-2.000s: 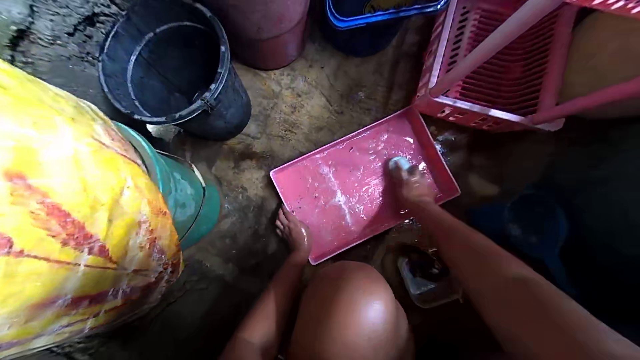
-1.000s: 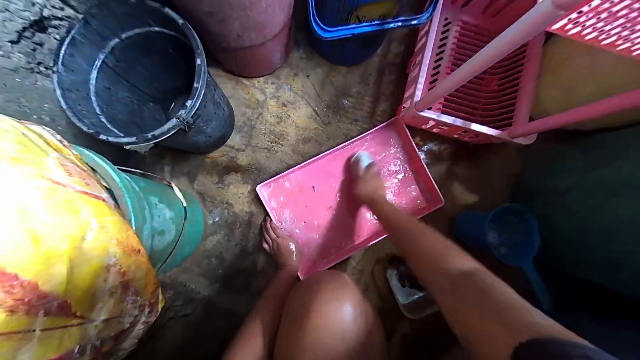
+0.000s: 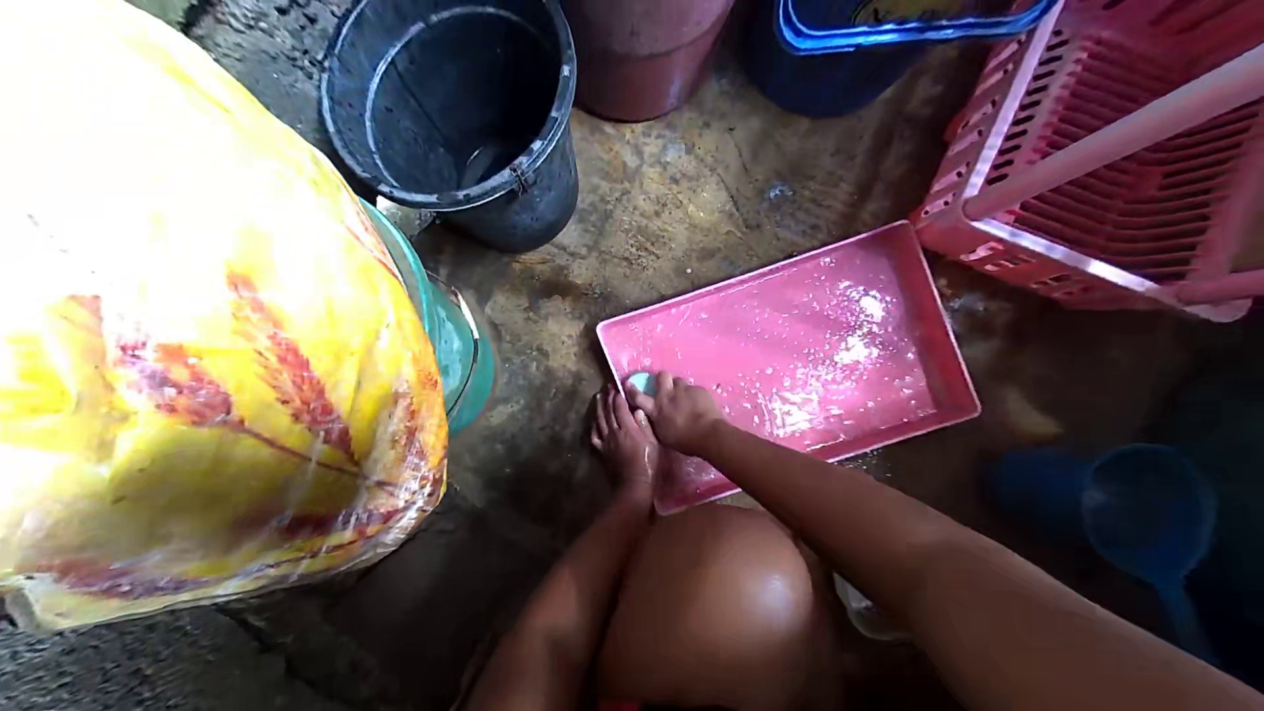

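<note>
A shallow pink plastic tray, wet and sudsy, lies tilted across the floor in front of my knee. My right hand is inside it at the left end, closed on a small pale green-white scrubbing piece pressed near the left wall; whether this is a sponge or soap I cannot tell. At the outside of that same left wall, my left hand grips the tray's edge, its fingers close beside my right hand.
Around the tray stand a black bucket, a reddish bucket, a dark blue bucket with a bright blue rim, and a pink slotted plastic basket. A green bucket is partly behind a yellow patterned sack. A blue dipper lies right.
My right hand has moved with the scrubbing piece from the tray's right part, through its upper middle, to its left end. My left hand stays at the left edge. The view has shifted.
</note>
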